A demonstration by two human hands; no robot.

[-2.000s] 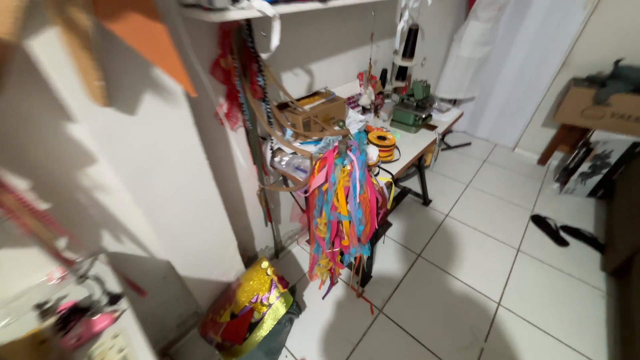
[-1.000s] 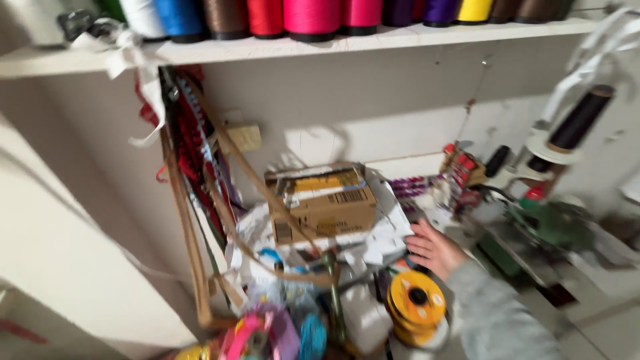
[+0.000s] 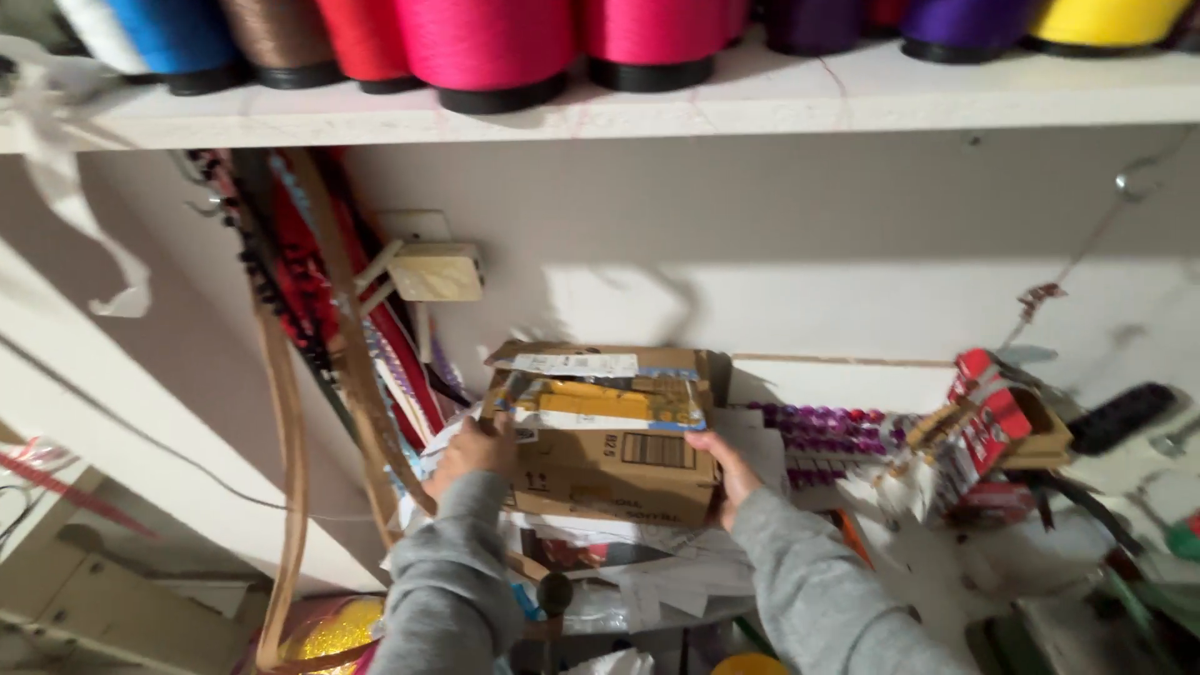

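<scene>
A cardboard box [image 3: 609, 473] with a torn, taped top and printed marks stands among papers on the work table against the wall. My left hand [image 3: 473, 450] grips its left end, and my right hand [image 3: 727, 473] holds its right front corner, thumb on the upper edge. Something yellow [image 3: 595, 401] shows in the gap of its top. White papers [image 3: 670, 586] lie under and in front of the box. The undersides of the fingers are hidden.
Above runs a white shelf [image 3: 656, 117] bearing several thread cones [image 3: 487, 42]. Brown straps [image 3: 286, 469] and red trims hang at the left. Purple beads [image 3: 825, 422] and a red torn box [image 3: 989, 412] lie to the right.
The view has moved close to the table. My right hand, beside the box one second ago, now grips its right side; my left hand has come into view on the left side.
</scene>
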